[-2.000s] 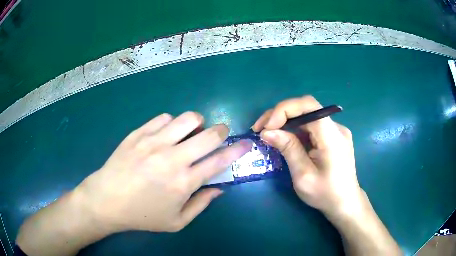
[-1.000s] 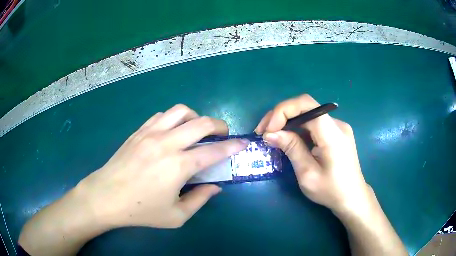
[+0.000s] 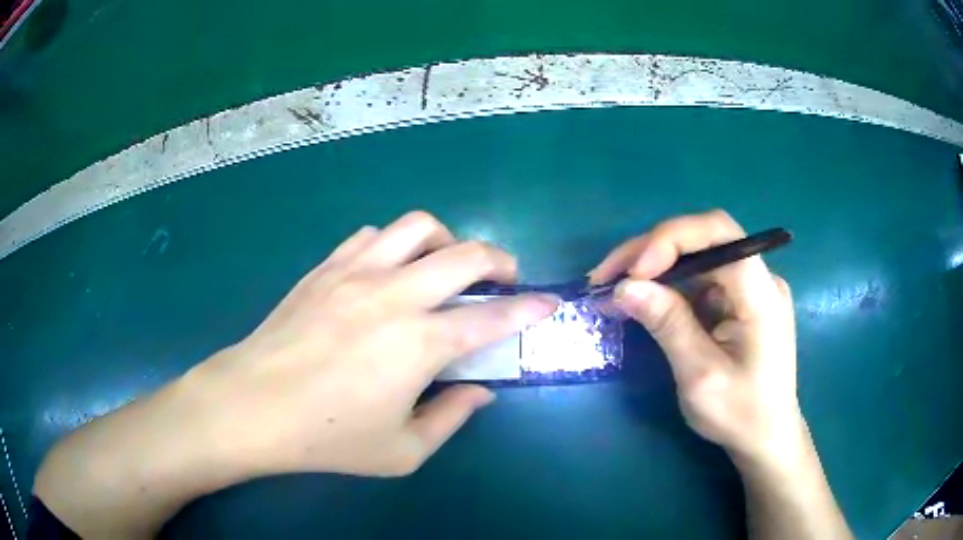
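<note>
A half-assembled phone unit (image 3: 496,364) lies flat on the green worktop (image 3: 591,464). Its left part is a plain pale rectangle; its right end is a glaring white and purple circuit board (image 3: 570,340). My left hand (image 3: 348,343) lies over the unit's left part, fingers along the far edge, index fingertip at the board, thumb at the near edge. My right hand (image 3: 718,327) holds black tweezers (image 3: 729,254) like a pen. Their point is at the far edge of the board, beside my left index fingertip. Glare hides any small part there.
A scuffed pale metal strip (image 3: 465,87) curves across the worktop beyond my hands. Another green surface (image 3: 317,37) lies past it. A bit of red shows at the far left corner, and a partly cut-off dark and white thing (image 3: 935,510) at the near right corner.
The hands and unit appear shifted slightly right in the picture, and the metal strip has shifted too. The tweezers' tip now shows more, as the right hand sits a little further from the board.
</note>
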